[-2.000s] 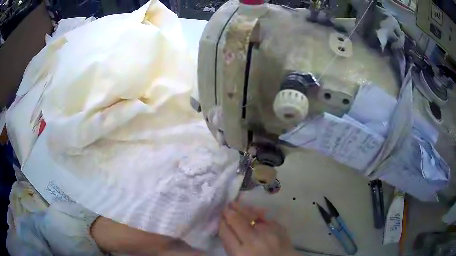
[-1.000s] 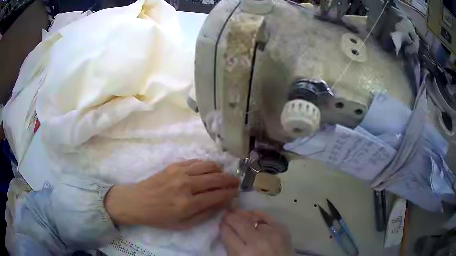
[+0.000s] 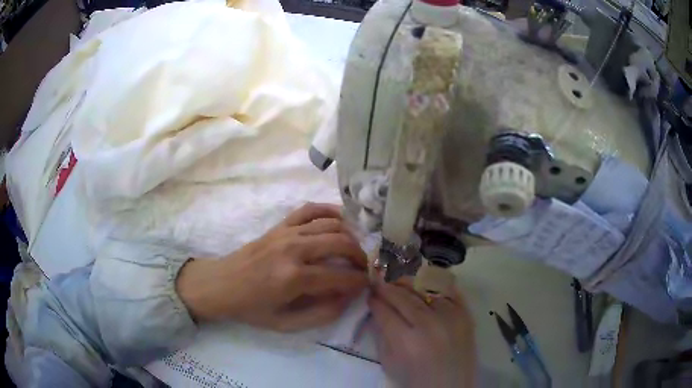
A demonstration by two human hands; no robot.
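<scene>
The white textured fabric (image 3: 228,220) lies left of the needle, joined by a heap of cream fabric (image 3: 182,76) behind it. My left hand (image 3: 284,273) rests on the white fabric with fingertips close to the presser foot (image 3: 396,260). My right hand (image 3: 425,330), with a ring, is right beside it, its fingertips at the fabric edge just in front of the presser foot. A small part of the fabric shows between my hands. The sewing machine head (image 3: 455,106) stands over the fingertips. The needle itself cannot be made out.
Blue-handled thread snips (image 3: 523,348) lie on the bed at the right. A dark slim tool (image 3: 582,317) and a white marker or tube (image 3: 605,341) lie further right. Paper slips (image 3: 554,235) are tied around the machine head. Printed scale marks (image 3: 205,371) show along the front table edge.
My left hand has come onto the fabric and moved right toward the presser foot. My right hand has moved slightly right and up. The camera view has shifted, and less fabric shows in front of my hands.
</scene>
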